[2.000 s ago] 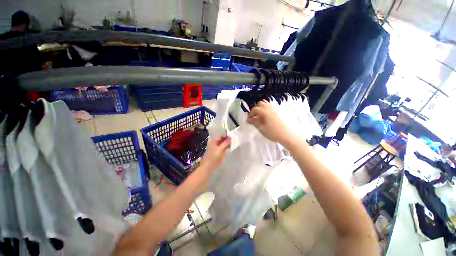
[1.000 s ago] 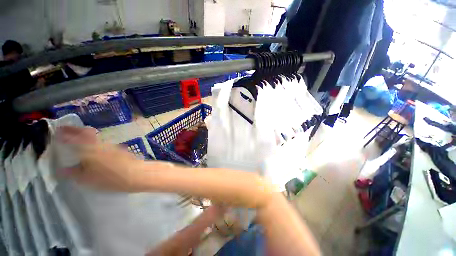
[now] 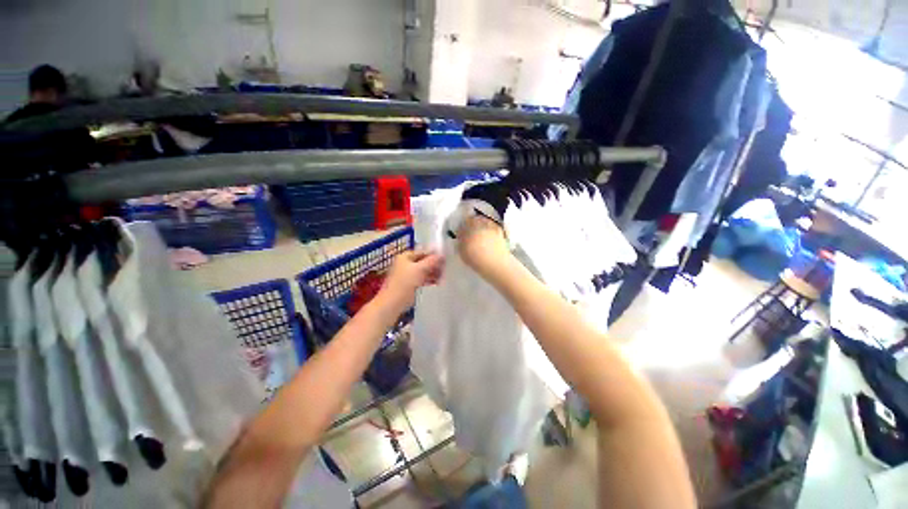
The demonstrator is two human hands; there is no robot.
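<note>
A white sleeveless blouse (image 3: 473,348) hangs at the near end of the right-hand group on the garment rail (image 3: 329,167). My left hand (image 3: 414,273) pinches its left front edge with the fingertips. My right hand (image 3: 480,239) is at its neckline, just below the black hanger (image 3: 485,195); the fingertips are partly hidden and blurred, so its grip cannot be made out. More white blouses (image 3: 563,229) hang close behind it. Another group of white blouses (image 3: 129,318) hangs at the left on black hangers.
A second bar (image 3: 299,102) runs behind the rail. Blue crates (image 3: 355,260) and a red stool (image 3: 392,202) stand on the floor beyond. Dark garments (image 3: 662,109) hang at the back right. A pale worktable (image 3: 831,437) and a wooden stool (image 3: 799,286) are at the right. A person (image 3: 46,84) is at the far left.
My right hand was at the left group one second ago and is now at the neckline of the right group's near blouse. My left hand has risen to that blouse's edge.
</note>
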